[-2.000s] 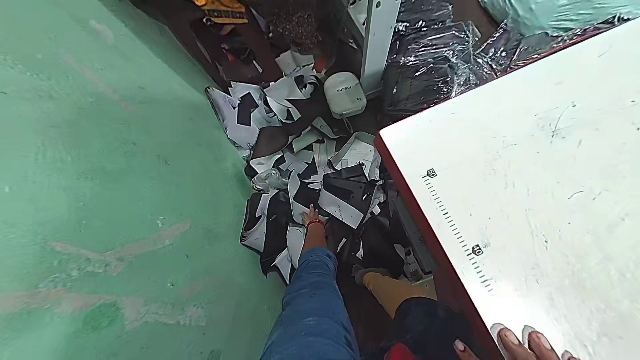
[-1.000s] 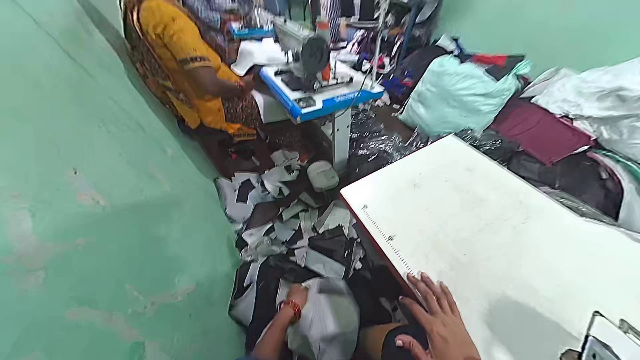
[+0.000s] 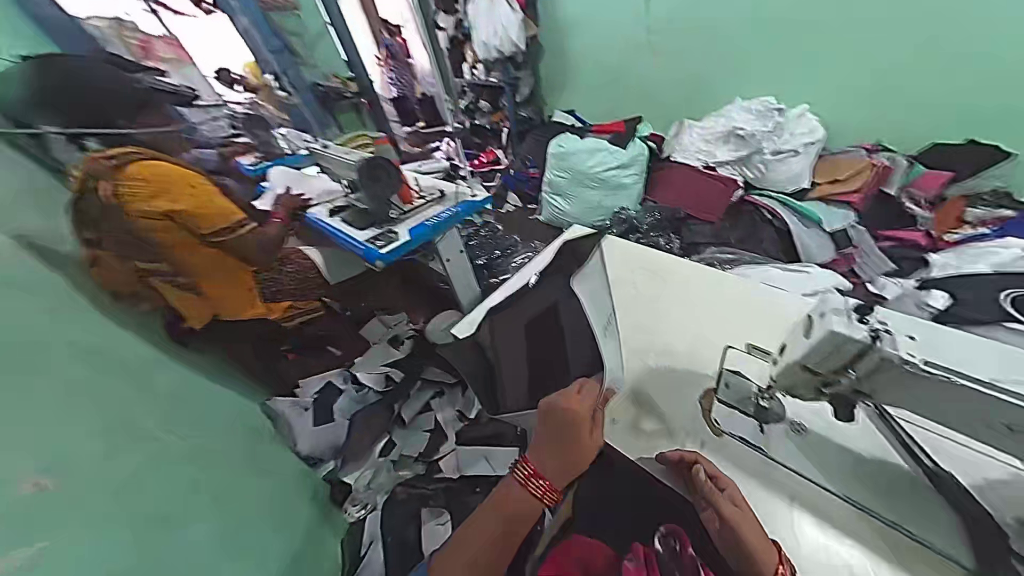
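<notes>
My left hand (image 3: pixel 570 428), with red bangles at its wrist, grips the lower edge of a dark fabric piece with a white lining (image 3: pixel 532 348). The piece stands raised over the left edge of the white sewing table (image 3: pixel 672 296). My right hand (image 3: pixel 720 504) is at the table's near edge, against a dark cloth (image 3: pixel 640 488) that lies over my lap; whether its fingers hold that cloth I cannot tell. To the right of both hands is the head of a sewing machine (image 3: pixel 828 360) on the table.
Fabric scraps (image 3: pixel 400 416) are heaped on the floor between the green wall (image 3: pixel 144 448) and the table. A person in yellow (image 3: pixel 192 232) sits at another sewing machine (image 3: pixel 376 192) ahead on the left. Bundles and a pale green sack (image 3: pixel 594 178) lie beyond the table.
My left hand has come up from the scrap pile with the dark and white piece. My right hand has left the tabletop for its near edge. The view has tilted up and right.
</notes>
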